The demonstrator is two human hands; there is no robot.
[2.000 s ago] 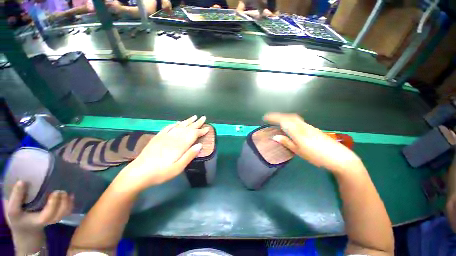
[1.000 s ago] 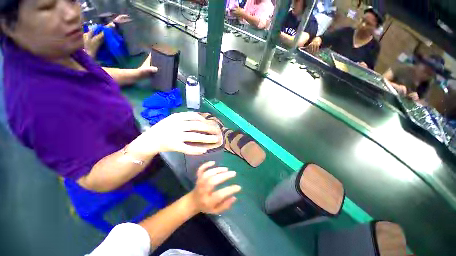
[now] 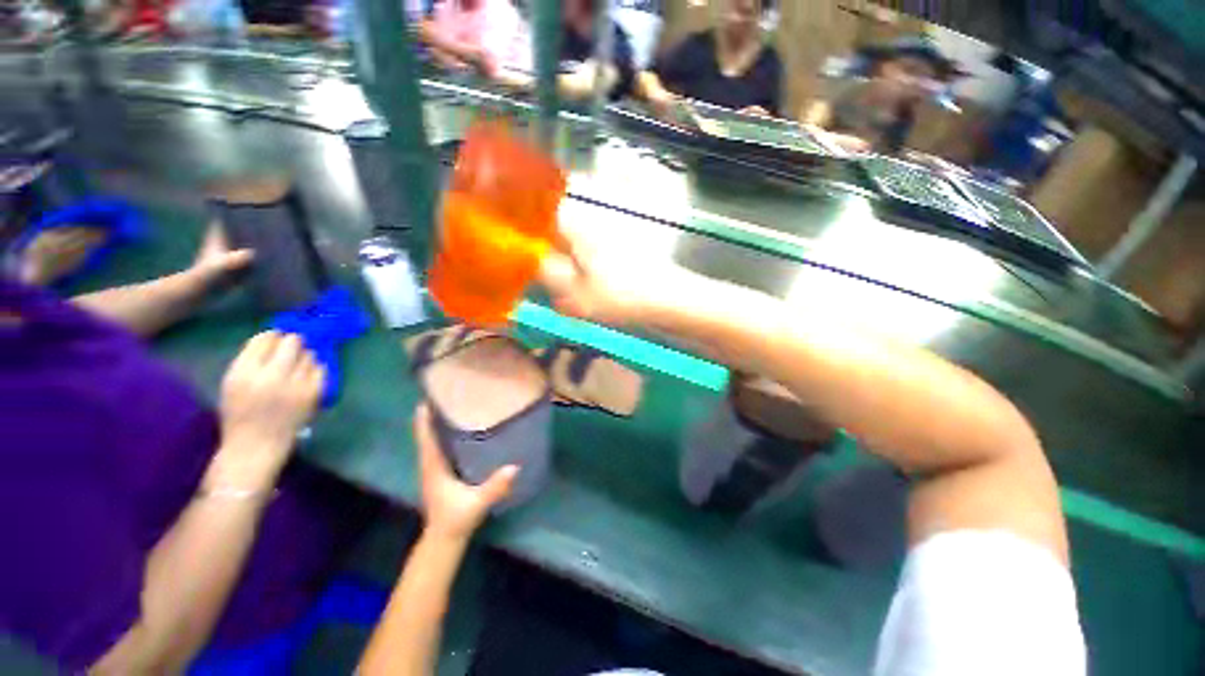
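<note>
A grey speaker cabinet (image 3: 496,429) with a wood-grain top panel (image 3: 484,382) stands tilted on the green bench. My left hand (image 3: 456,489) grips its lower side, thumb and fingers around it. My right hand (image 3: 571,277) holds the orange mallet (image 3: 496,222) raised above the cabinet, its head blurred and not touching the panel. The mallet's handle is mostly hidden in my hand. Spare end caps (image 3: 601,383) lie behind the cabinet, partly covered by it.
A second speaker (image 3: 753,442) stands to the right, partly behind my right arm, with another blurred one beside it. At left a purple-sleeved person holds a speaker (image 3: 271,244) and a blue cloth (image 3: 325,330). A white bottle (image 3: 393,284) stands near the green rail (image 3: 621,346).
My left hand has taken hold of the left speaker cabinet. My right hand has come into view with the mallet. The neighbour's hand has moved off the cabinet to the blue cloth.
</note>
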